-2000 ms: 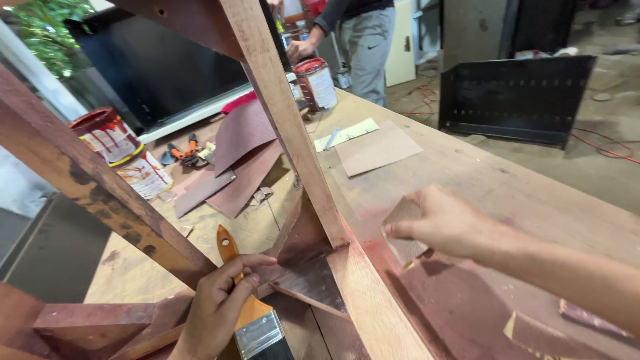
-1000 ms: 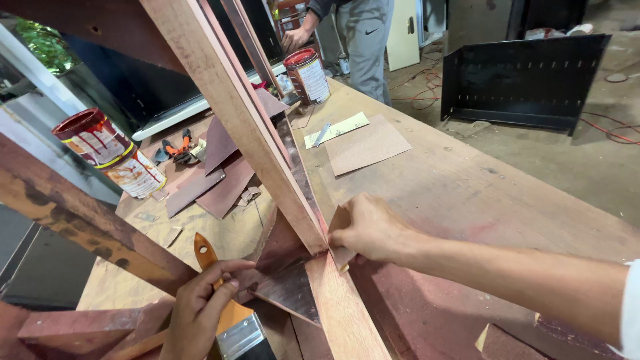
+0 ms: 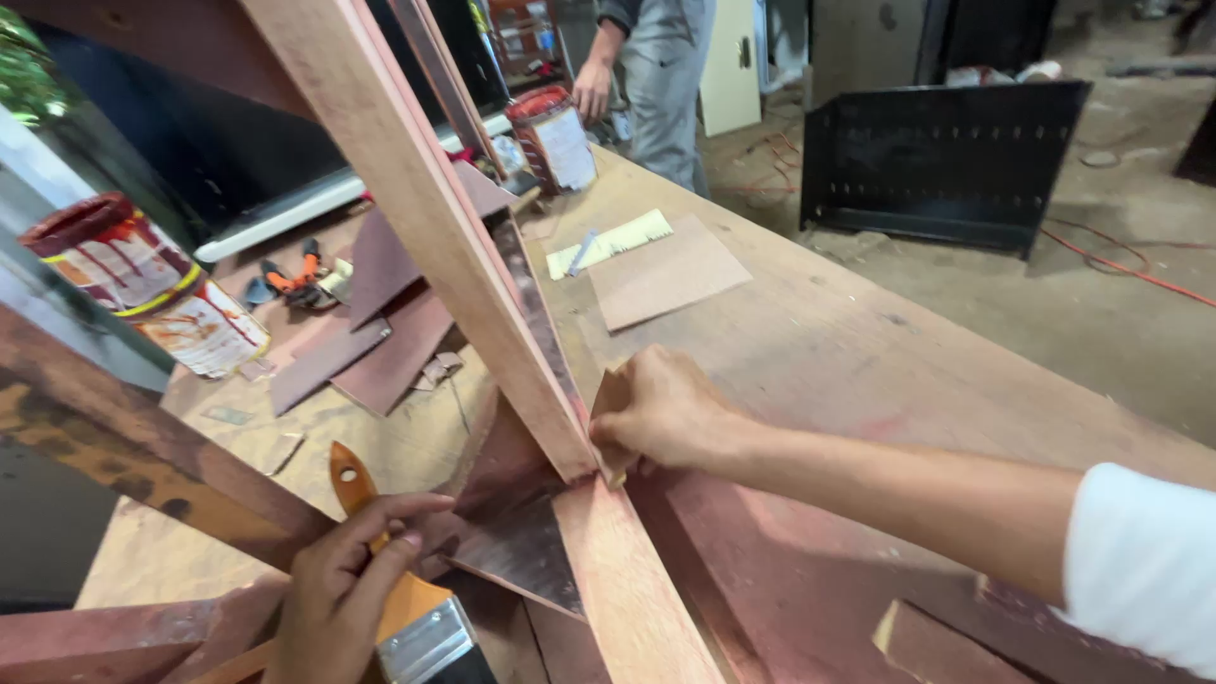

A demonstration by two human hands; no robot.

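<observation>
My left hand [image 3: 347, 589] grips a flat paintbrush [image 3: 418, 608] by its orange wooden handle, bristles pointing down to the right. Folded sandpaper [image 3: 610, 389] is pinched in my right hand [image 3: 665, 413], pressed against the joint where an upright wooden post [image 3: 427, 228] meets a lower wooden rail [image 3: 641, 589]. Both pieces belong to a wooden frame and show bare, pale wood. Behind the joint is a dark, reddish panel. A darker slanted wooden leg [image 3: 161, 446] stands left of my left hand. The fingertips of my right hand are partly hidden.
Paint-streaked cans [image 3: 199, 323] stand stacked at left, another can [image 3: 556, 142] at the back. Sandpaper sheets [image 3: 404, 332], orange-handled pliers [image 3: 294, 275] and a paper strip [image 3: 613, 245] lie on the wooden table [image 3: 855, 351]. Another person [image 3: 665, 85] stands behind. A black metal panel [image 3: 940, 166] is on the floor.
My right hand with the sandpaper has moved left from over the reddish surface to the post's joint. The left hand still holds the brush.
</observation>
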